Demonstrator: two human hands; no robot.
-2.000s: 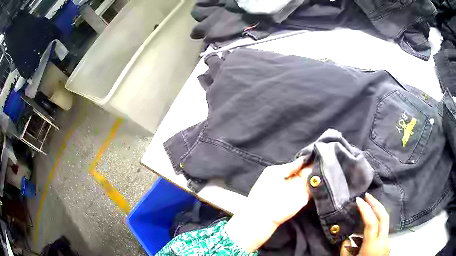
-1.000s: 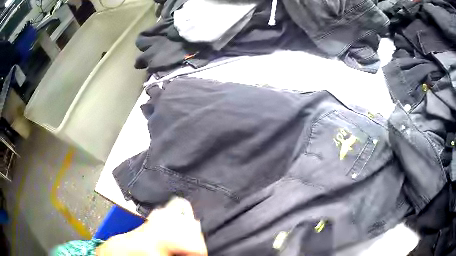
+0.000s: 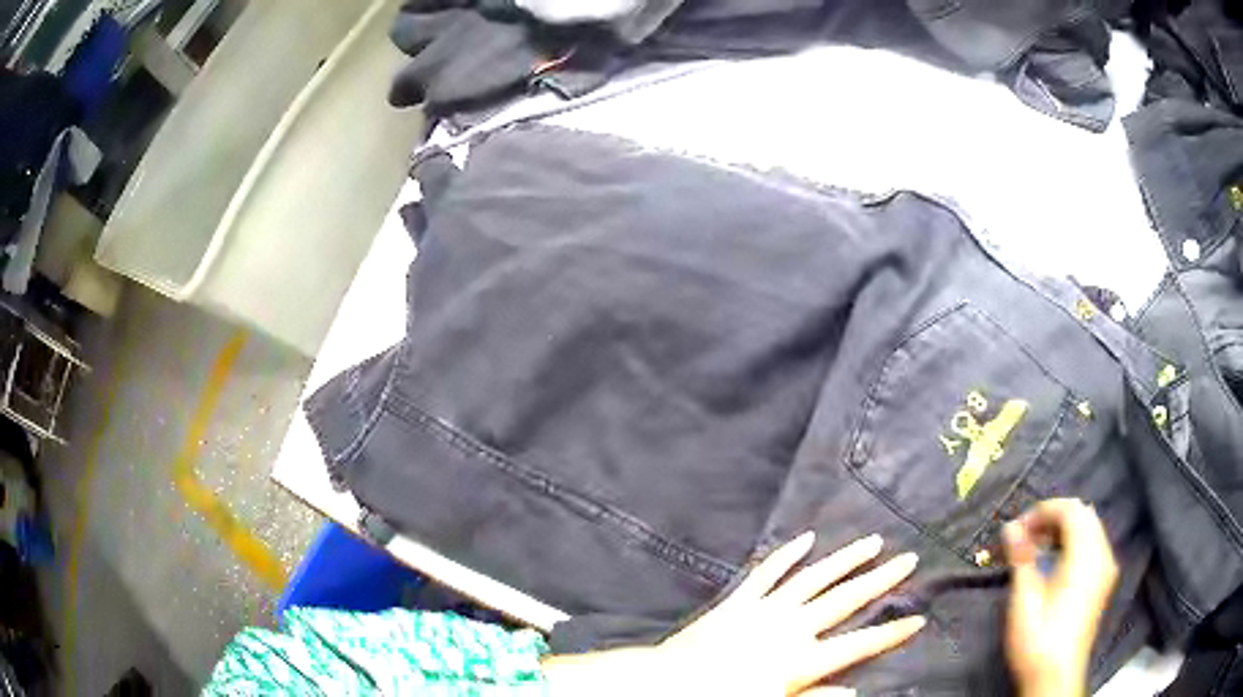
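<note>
A dark grey denim garment [image 3: 614, 313] lies spread over the table. Its patch pocket [image 3: 900, 422] carries a yellow embroidered logo [image 3: 988, 443] with letters. Small gold metal buttons [image 3: 986, 557] show along its stitched strips at the right. My left hand [image 3: 784, 633] lies on the garment below the pocket, palm down, fingers spread and holding nothing. My right hand [image 3: 1063, 592] is at the pocket's lower right, fingers curled with thumb and fingertips close together beside a button. Whether it grips cloth or a tool cannot be told.
Other dark garments [image 3: 763, 27] are heaped at the table's far side, and more denim [image 3: 1206, 327] lies at the right. A blue bin [image 3: 341, 579] sits below the table edge at the left. A large off-white tub [image 3: 259, 177] stands beyond, by yellow floor lines.
The buttoned band held between both hands two seconds ago is no longer held up. My left hand has gone from a closed shape to spread fingers on the cloth. My right hand is back in view.
</note>
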